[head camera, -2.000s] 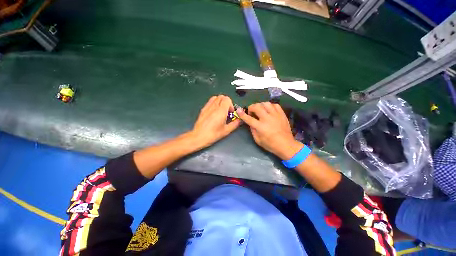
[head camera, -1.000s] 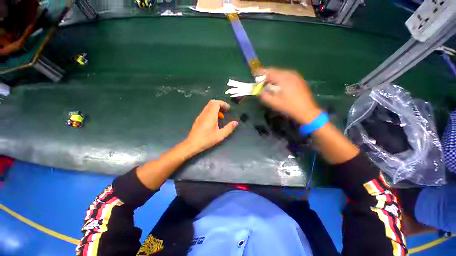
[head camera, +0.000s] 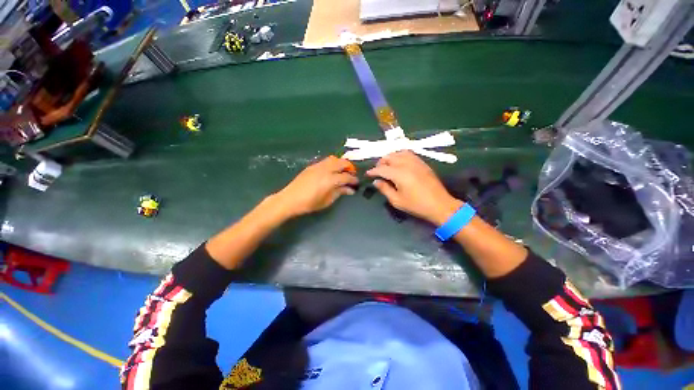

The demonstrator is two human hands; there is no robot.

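My left hand (head camera: 323, 185) is low over the green belt, fingers curled, with an orange spot at its fingertips. My right hand (head camera: 411, 184) is just right of it, fingertips near the white strips (head camera: 399, 145). The hands are apart, with a small black piece (head camera: 368, 193) in the gap. What either hand holds is hidden or too small to tell. More black pieces (head camera: 487, 190) lie loose beside my right hand. Yellow-and-black parts (head camera: 148, 205) lie singly on the belt at the left, and another (head camera: 515, 116) at the right.
An open clear plastic bag (head camera: 555, 190) with black pieces stands at the right, by a metal upright (head camera: 609, 84). The blue-violet strip (head camera: 367, 82) runs back to a brown board (head camera: 329, 21). A green-topped metal frame (head camera: 114, 141) is at the left.
My right hand has come back from the white strips toward my left hand, and no yellow shows at it now. The yellow-and-black parts at the left have shifted rightward in view.
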